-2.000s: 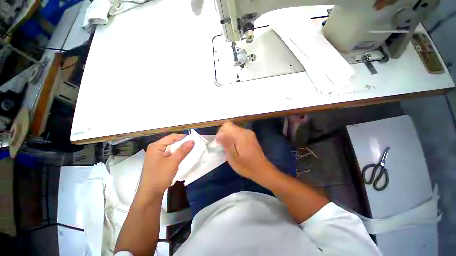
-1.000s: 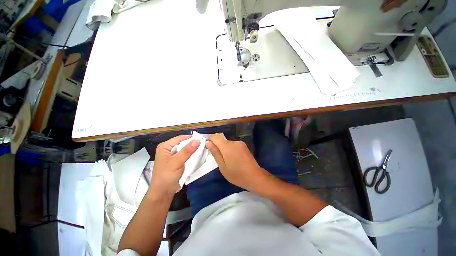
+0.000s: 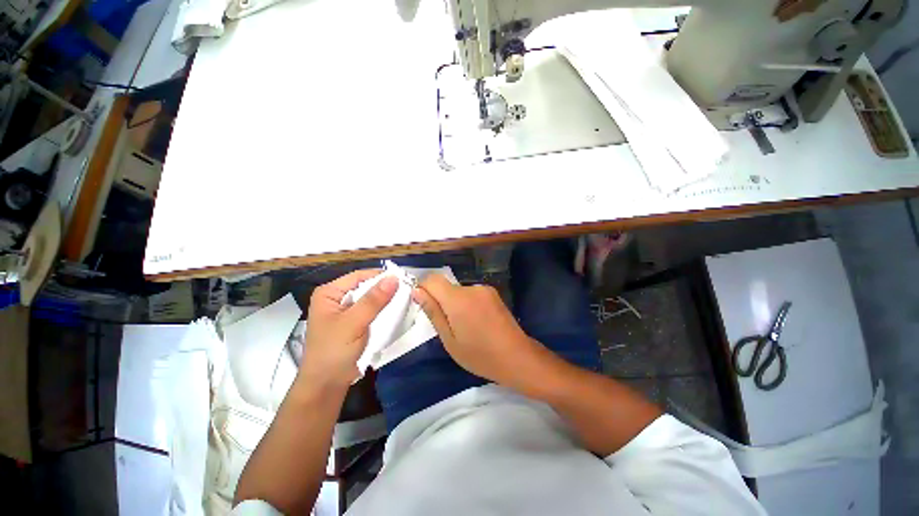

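A small folded white cloth piece (image 3: 391, 320) is held over my lap, just below the table's front edge. My left hand (image 3: 341, 320) grips its left side, with the thumb on top. My right hand (image 3: 462, 317) pinches its upper right edge between thumb and fingers. A flat white part of the cloth shows below and behind the right fingers. The fingertips hide part of the fold.
The sewing machine's needle area (image 3: 486, 109) is on the white table (image 3: 302, 151). White strips (image 3: 645, 111) lie right of the needle. Scissors (image 3: 764, 348) lie on the right stand (image 3: 821, 403). A cloth heap (image 3: 237, 403) lies on the left stand (image 3: 141, 403).
My right hand has moved left and down from the cloth's far right to its upper edge, close to my left hand. In the last second both hands have barely moved.
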